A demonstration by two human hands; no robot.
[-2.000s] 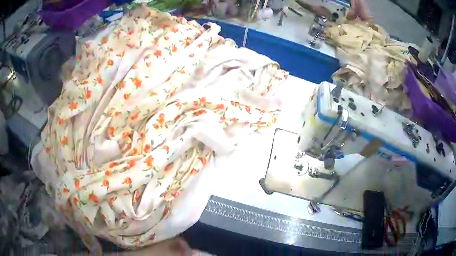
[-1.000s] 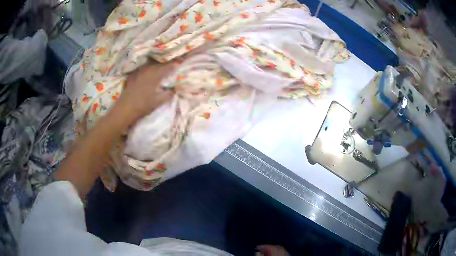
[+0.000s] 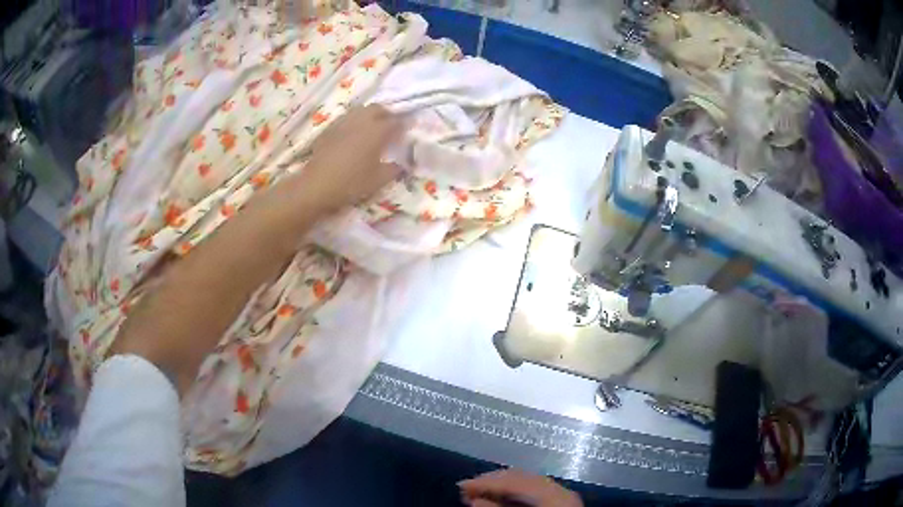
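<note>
A large soft heap of floral fabric (image 3: 218,139), cream with orange-red flowers, lies on the white table left of the sewing machine (image 3: 733,218). My left hand (image 3: 361,153) reaches across the heap to its middle. Its fingers are blurred and partly among the pale folds, so whether they grip cannot be told. My right hand (image 3: 520,488) is at the bottom edge, cut off by the frame, below the table's ruler-marked edge. The presser foot and needle plate (image 3: 584,312) stand right of the heap, with no cloth under them.
A flat black rectangle (image 3: 735,424) and red-orange scissors (image 3: 782,446) lie at the table's right front. Small metal tools (image 3: 607,398) lie by the ruler edge (image 3: 475,421). Behind are a blue trough (image 3: 574,64), beige garment pieces (image 3: 738,79) and a purple basket (image 3: 852,178).
My left hand has moved from the heap's near-left folds towards its middle, further from me. The near folds are spread differently. My right hand shows more at the bottom edge. The view has shifted.
</note>
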